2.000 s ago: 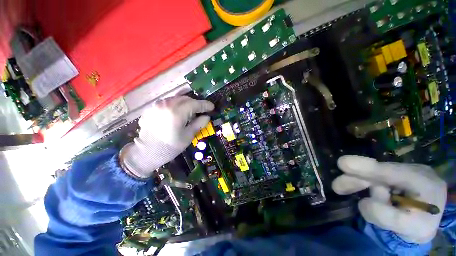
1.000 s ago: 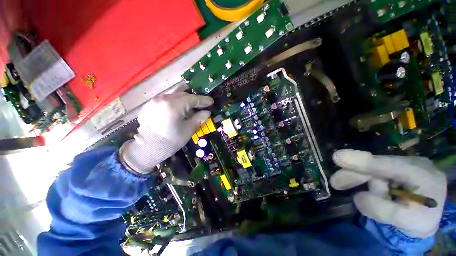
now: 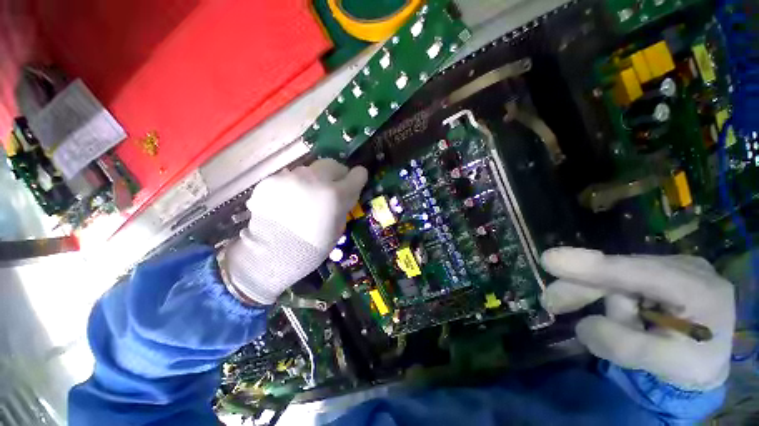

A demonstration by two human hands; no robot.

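A green circuit board (image 3: 449, 250), crowded with parts, lies in a black carrier (image 3: 574, 125) in front of me. My left hand (image 3: 295, 225), in a white glove, is over the board's upper left corner beside the yellow capacitors; its fingertips are bent together and it hides part of them. I cannot tell whether it grips anything. My right hand (image 3: 645, 312), gloved, holds a slim yellowish tool (image 3: 674, 323) in its curled fingers. Its index finger and thumb are at the board's right edge, by the silvery hold-down bar (image 3: 509, 204).
A green board strip (image 3: 387, 79) lies along the far rail (image 3: 241, 158). Beyond are a red surface (image 3: 225, 75), a yellow ring (image 3: 374, 23) and a spare board (image 3: 50, 175). Another populated board (image 3: 666, 125) is at right, one more (image 3: 270, 358) at lower left. A blue cord (image 3: 726, 166) hangs at far right.
My left hand has moved slightly right and now covers more of the yellow capacitors. My right hand has shifted slightly left to the board's edge. A blue cord has come further into view at right.
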